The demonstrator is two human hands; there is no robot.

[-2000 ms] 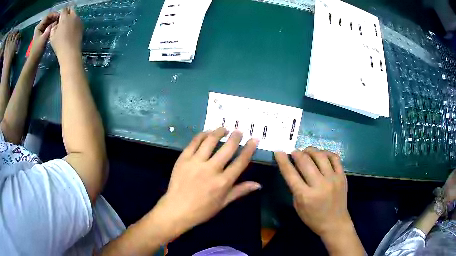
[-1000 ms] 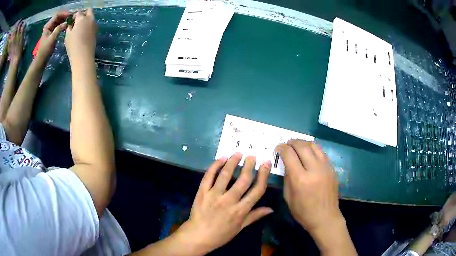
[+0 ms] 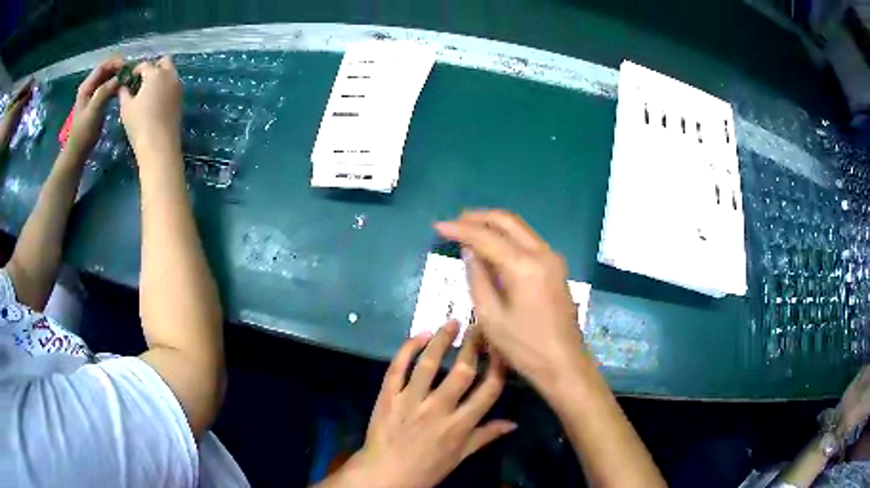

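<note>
A half-folded white sheet (image 3: 436,292) with short dark bars lies flat near the bench's front edge. My left hand (image 3: 434,410) rests its spread fingertips on the sheet's lower edge. My right hand (image 3: 523,291) is over the middle of the sheet and hides much of it; its fingers point left, past the sheet's top edge, and look slightly blurred. It holds nothing that shows. A large stack of unfolded sheets (image 3: 673,191) lies on the right. A narrower white pile (image 3: 370,119) lies further back, left of centre.
A neighbour's forearms (image 3: 176,238) reach over a clear plastic tray (image 3: 224,114) at the left, with a small dark green part in the fingers. Clear blister trays (image 3: 811,257) lie at the far right. Another person's wrist (image 3: 833,429) shows at the lower right edge.
My right hand has moved left from the sheet's right part to over its middle, with its fingers now lifted past the top edge. My left hand stays on the sheet. The camera view has shifted slightly.
</note>
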